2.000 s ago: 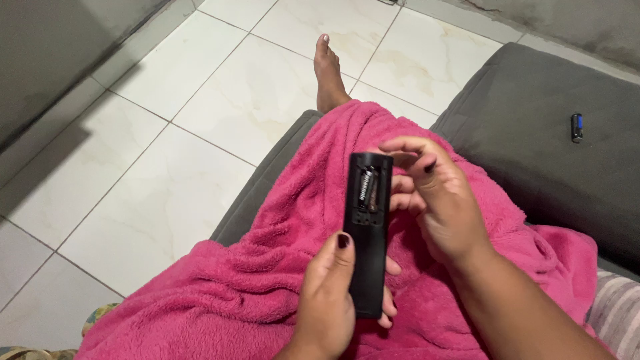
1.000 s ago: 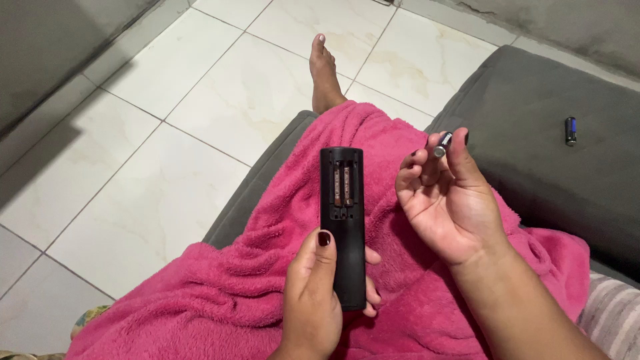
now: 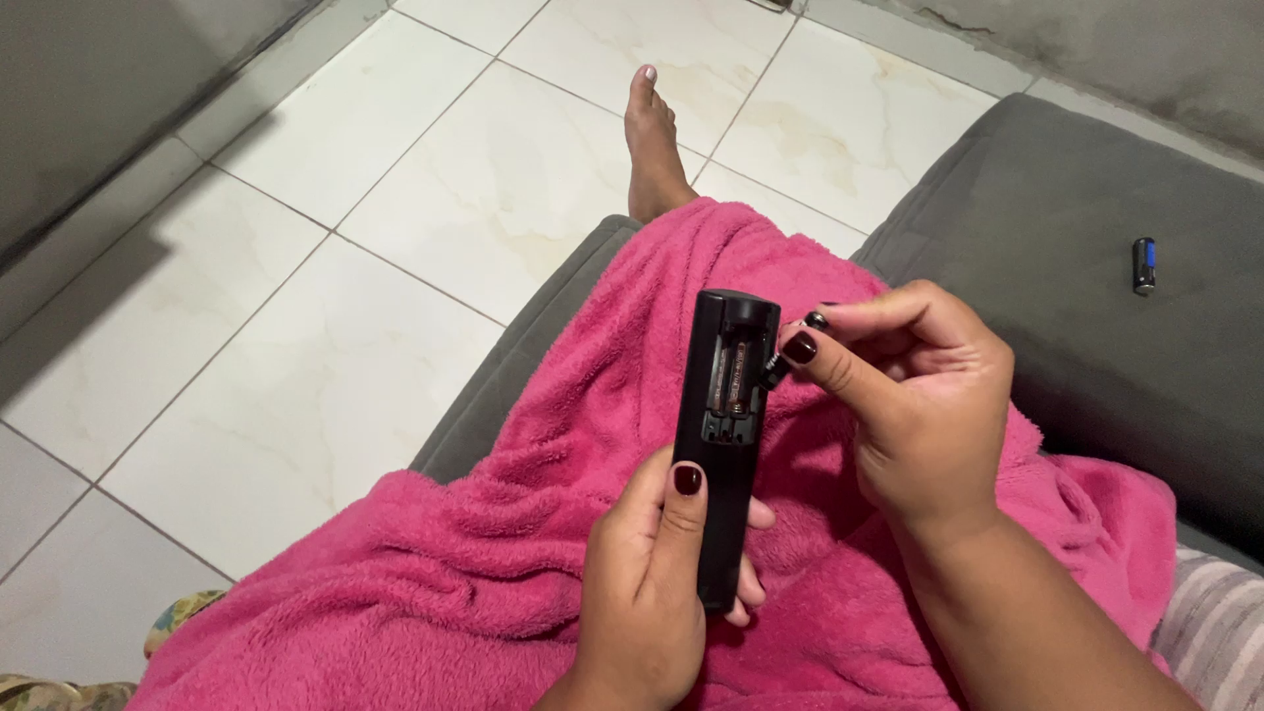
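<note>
My left hand [image 3: 657, 578] grips the lower part of a black remote control [image 3: 726, 513], its back side facing up. At its upper end the battery compartment [image 3: 733, 375] is uncovered, with bare slots and metal contacts showing. Just right of that compartment, my right hand [image 3: 904, 395] pinches a small cylindrical battery [image 3: 775, 371] between thumb and fingertips. The fingers partly cover the battery, and its lower end is close to the remote's edge; whether they touch, I cannot tell. Another battery, black and blue [image 3: 1144, 265], lies on the grey cushion at the right.
A pink fleece blanket [image 3: 474, 563] covers the lap beneath both hands. The grey upholstered cushion [image 3: 1037, 197] extends along the right, with striped fabric [image 3: 1215, 612] below it. A bare foot [image 3: 652, 148] rests beyond the blanket on the white tiled floor [image 3: 444, 188].
Two seconds ago a battery sat in the remote's compartment; one second ago it was out, in my right hand. Since then my right hand has moved left, bringing the battery beside the remote.
</note>
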